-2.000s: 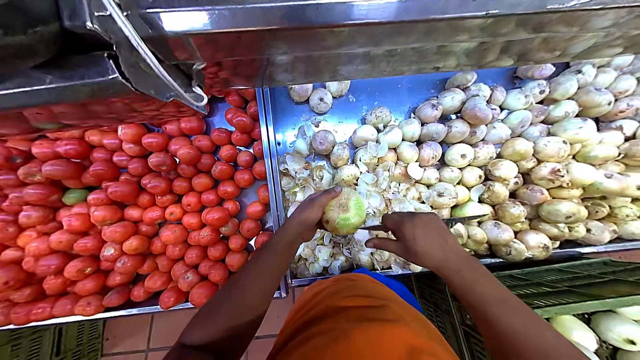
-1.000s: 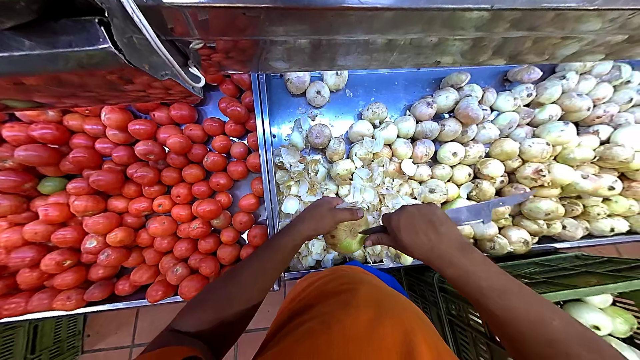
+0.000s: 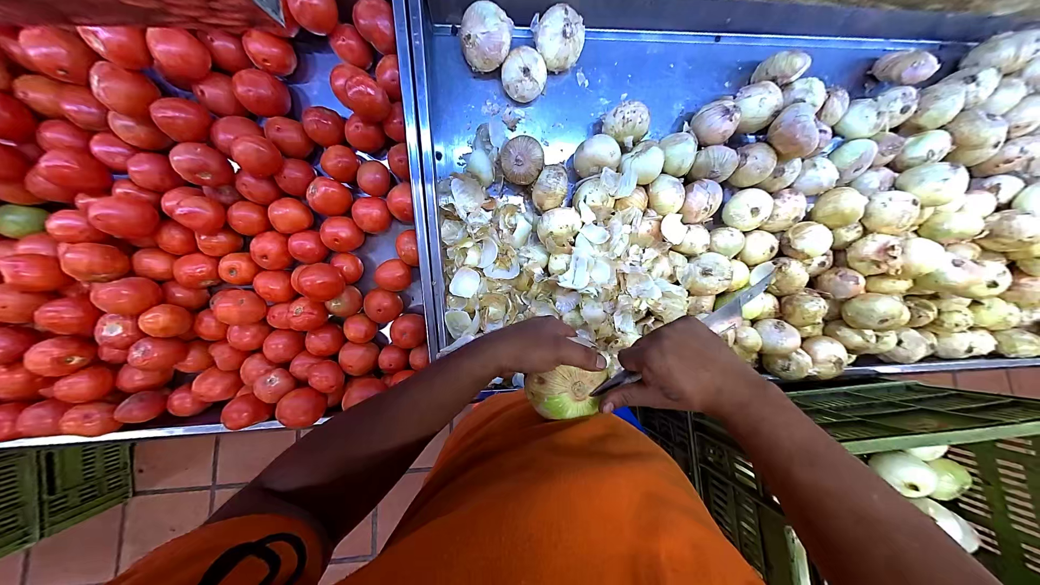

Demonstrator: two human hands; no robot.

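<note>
My left hand (image 3: 544, 349) holds a pale green-white onion (image 3: 565, 392) close to the orange shirt, at the tray's front edge. My right hand (image 3: 686, 366) is closed around a knife (image 3: 739, 305); its broad metal blade points up and right over the onions, and a dark pointed end below my fingers touches the onion's root end. How the handle lies in my palm is hidden. Loose onion skins (image 3: 585, 268) are heaped in the metal tray just beyond both hands, with whole onions (image 3: 877, 248) piled to the right.
Red tomatoes (image 3: 244, 244) fill the left tray, with one green tomato (image 3: 23, 220) among them. A metal divider (image 3: 422, 179) separates the trays. Green plastic crates stand below at lower left (image 3: 85, 487) and lower right (image 3: 934, 414), the right one holding peeled onions (image 3: 902, 474).
The onion has turned in my left hand, and its root end now faces my right hand. The knife's blade has swung to point more upward than a second ago. The view has shifted and looks closer.
</note>
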